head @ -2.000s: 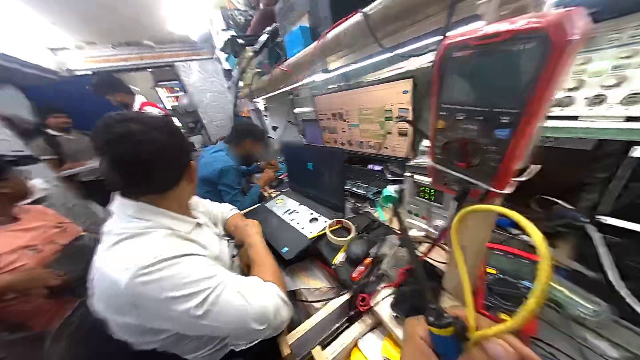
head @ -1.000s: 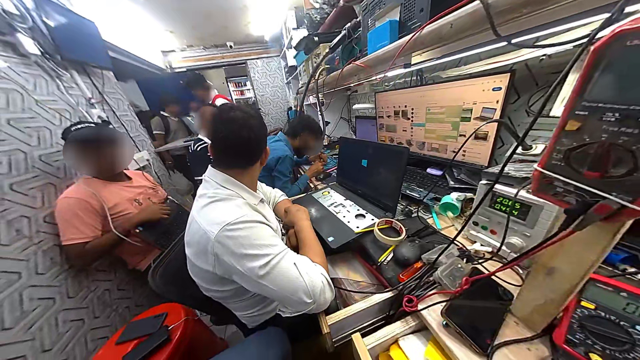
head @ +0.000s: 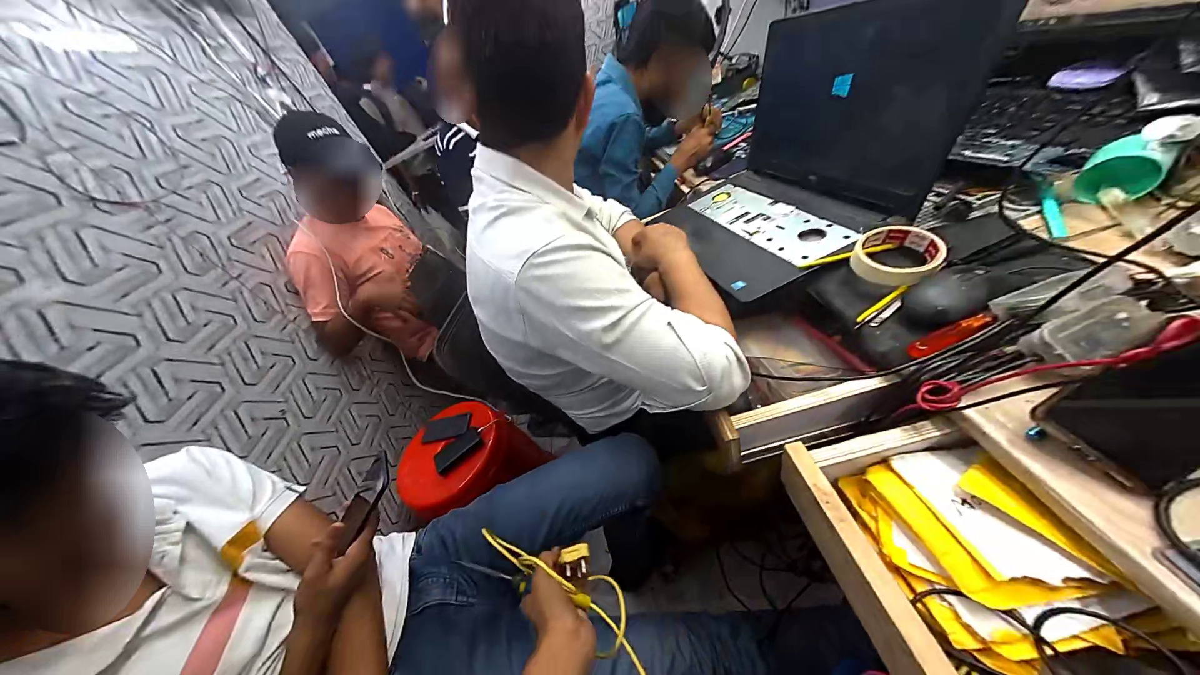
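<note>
My left hand [head: 558, 609] rises from the bottom edge, just right of the centre of a seated person's jeans. Its fingers are closed around a thin yellow cable [head: 614, 591], looped above and beside the hand. At the fingertips a yellow plug [head: 574, 555] shows its metal pins. The thin metal shaft of a tool [head: 483, 570], perhaps a screwdriver, points left from the same hand; its handle is largely hidden. My right hand is outside the view.
A person at lower left holds a phone [head: 361, 516]. Others sit near a red stool [head: 469, 459] and an open laptop [head: 872, 103] with tape [head: 897, 255] beside it. The open wooden drawer [head: 867, 562] at lower right holds yellow envelopes [head: 966, 534].
The view has swung left and down. Two seconds ago the yellow cable loop was at lower right, before the multimeter; now it is low in the middle. A seated person with a phone has come into view.
</note>
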